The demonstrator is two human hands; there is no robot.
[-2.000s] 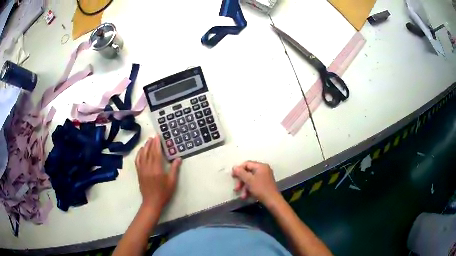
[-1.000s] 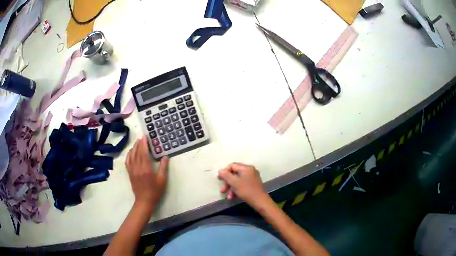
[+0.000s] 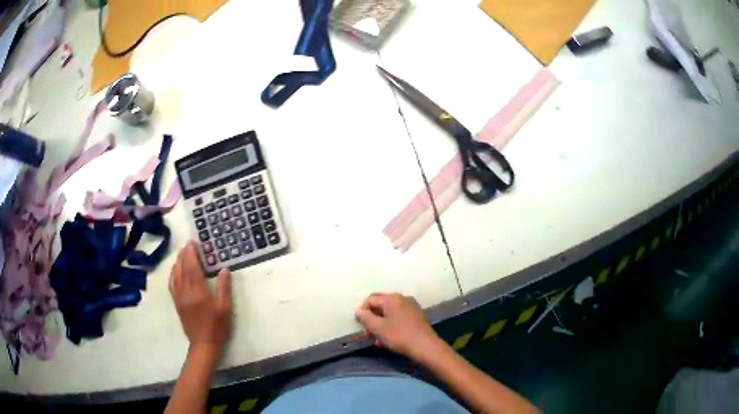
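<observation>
The silver-grey calculator (image 3: 232, 202) with a dark display lies flat on the white table (image 3: 324, 242), tilted slightly. My left hand (image 3: 199, 303) rests on the table at its lower left corner, fingertips against its edge and thumb apart, not gripping it. My right hand (image 3: 397, 323) is loosely curled at the table's near edge, away from the calculator; nothing shows in it, and its palm side is hidden.
Navy strips (image 3: 93, 275) and pink strips (image 3: 28, 291) are heaped left. Black-handled shears (image 3: 458, 137) lie across a pink translucent ruler (image 3: 478, 154). A metal cup (image 3: 128, 100), a small open box (image 3: 370, 20), a navy loop (image 3: 312, 61) and mustard sheets (image 3: 539, 24) lie farther back.
The view has shifted, so the calculator and shears appear farther left and lower. My right hand has moved closer to the table edge, away from the calculator. My left hand stays at the calculator's corner.
</observation>
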